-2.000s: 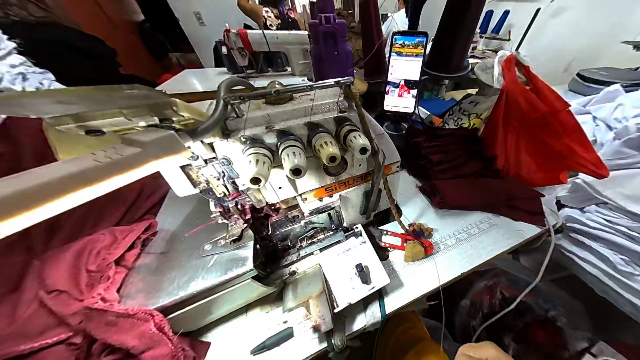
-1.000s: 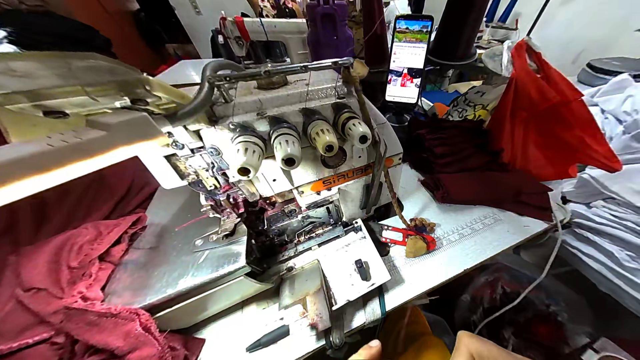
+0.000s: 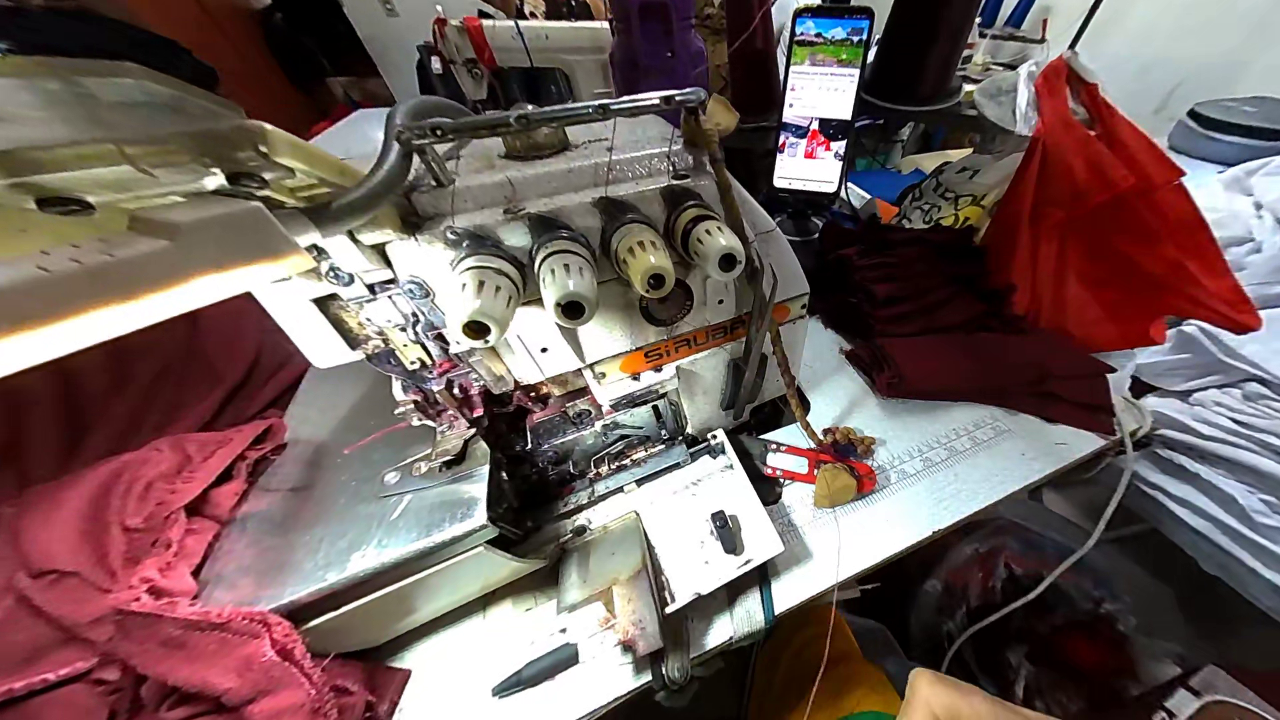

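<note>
A Siruba overlock sewing machine (image 3: 600,260) stands on the white table, its front cover (image 3: 700,520) swung down so that the looper area (image 3: 600,440) is exposed. Part of one hand (image 3: 960,697) shows at the bottom edge, below the tabletop; its fingers are cut off, and which hand it is cannot be told. The other hand is out of view. Red-handled thread snips (image 3: 790,462) lie right of the machine, by a brown cord (image 3: 788,385). A dark pointed tool (image 3: 535,670) rests on the table before the cover. Crumpled maroon cloth (image 3: 130,560) lies at the left.
Folded dark maroon cloth (image 3: 980,370) sits at the right, beside a hanging red plastic bag (image 3: 1100,220). A phone (image 3: 822,100) stands upright behind the machine. White fabric (image 3: 1220,420) is piled at the far right. A pale cable (image 3: 1080,550) hangs past the table's edge.
Two bits of hand showed at the bottom edge one second ago; now only one shows, at the right. The view has shifted slightly closer to the machine.
</note>
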